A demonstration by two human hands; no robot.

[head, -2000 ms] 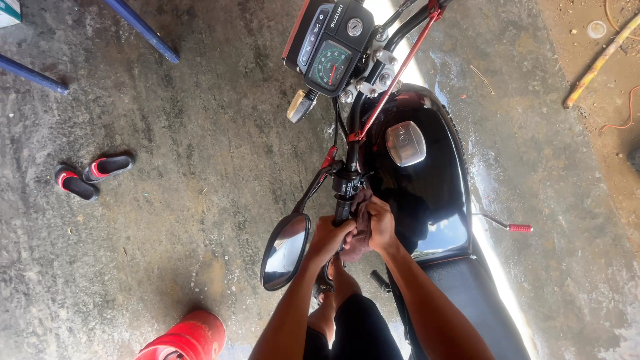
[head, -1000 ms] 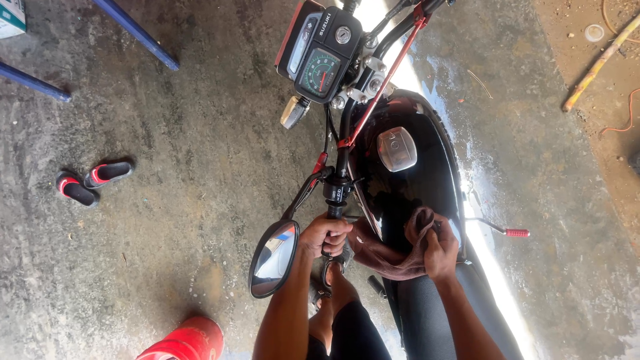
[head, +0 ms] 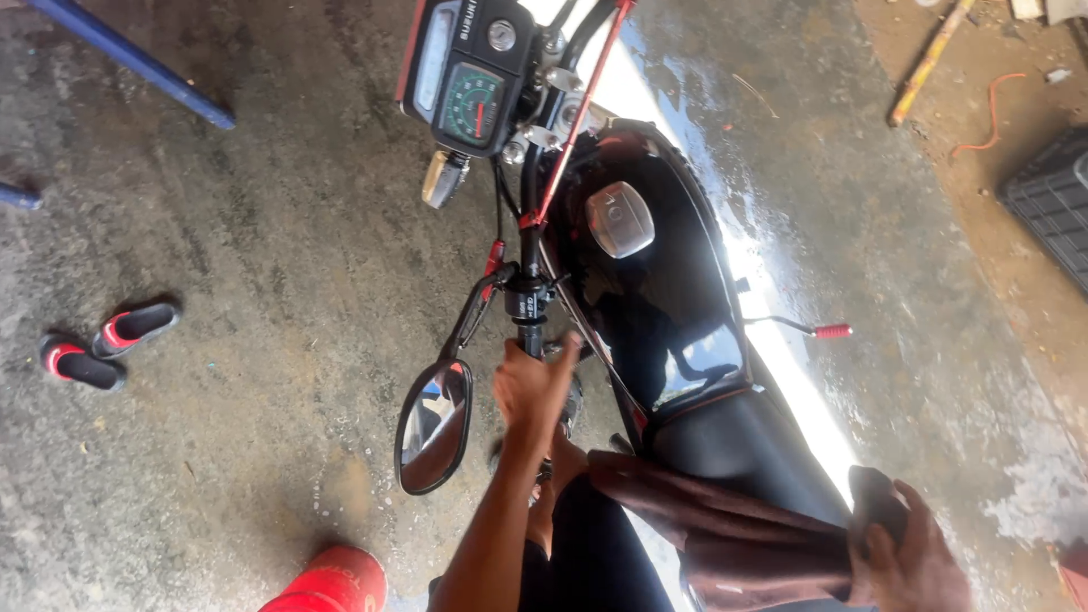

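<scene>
My left hand [head: 529, 382] is wrapped around the handlebar grip of a black Suzuki motorcycle, its thumb raised, just below the switch housing [head: 525, 303]. Out at the lower right, my right hand [head: 914, 544] clutches one end of a brown cloth [head: 748, 544], which stretches across the lower part of the black seat [head: 731, 450]. Above the seat lies the glossy black fuel tank [head: 654, 314] with its metal cap [head: 620, 219]. The oval mirror [head: 433, 427] stands left of my left hand. At the top is the instrument cluster [head: 476, 76].
A red bucket [head: 336, 582] stands at the bottom left, and a pair of black and red slippers [head: 140, 327] lies on the concrete floor at the left. Blue metal legs [head: 136, 59] reach in at the top left. A black crate [head: 1054, 200] is at the right edge.
My right hand has moved away from the handlebar to the lower right, carrying the cloth, which was bunched near the grip and then beside the tank. My left hand stays at the grip.
</scene>
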